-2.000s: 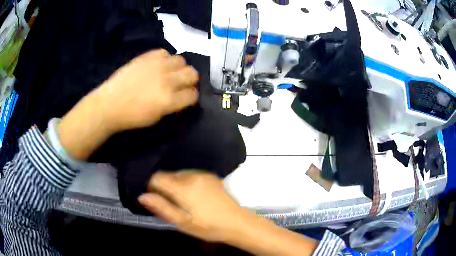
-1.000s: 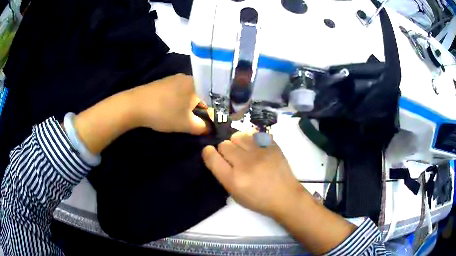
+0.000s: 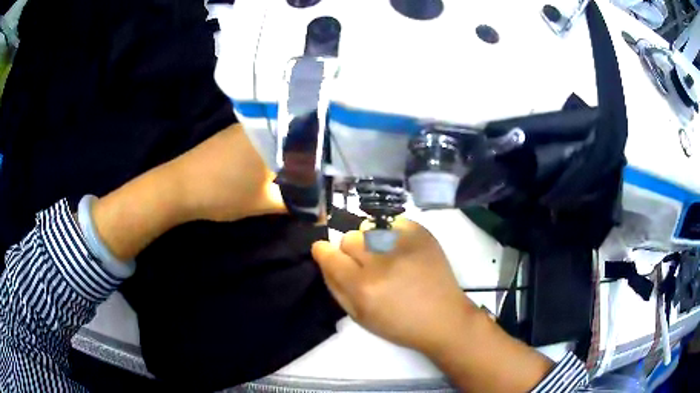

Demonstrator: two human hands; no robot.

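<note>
A black garment (image 3: 230, 299) lies over the table left of and below the machine head (image 3: 368, 69). My left hand (image 3: 249, 180) is at the cloth beside the needle area; its fingertips are hidden behind the machine head and the shiny take-up lever guard (image 3: 302, 138). My right hand (image 3: 391, 280) rests at the garment's right edge, fingers bent, thumb and fingertips at the black cloth just below the tension dial (image 3: 381, 201). Whether its fingers pinch the cloth is unclear. The needle and presser foot are hidden behind the machine head.
A black cloth strip (image 3: 564, 295) hangs from the machine right of my right hand. A second pale-capped knob (image 3: 434, 188) sticks out from the head. Black scraps (image 3: 631, 276) lie at the far right. A tape measure (image 3: 353, 384) runs along the table's front edge (image 3: 384, 361).
My hands have moved from apart on the garment to either side of the needle area. The view has moved closer to the machine head, which now hides the presser foot and my left fingertips.
</note>
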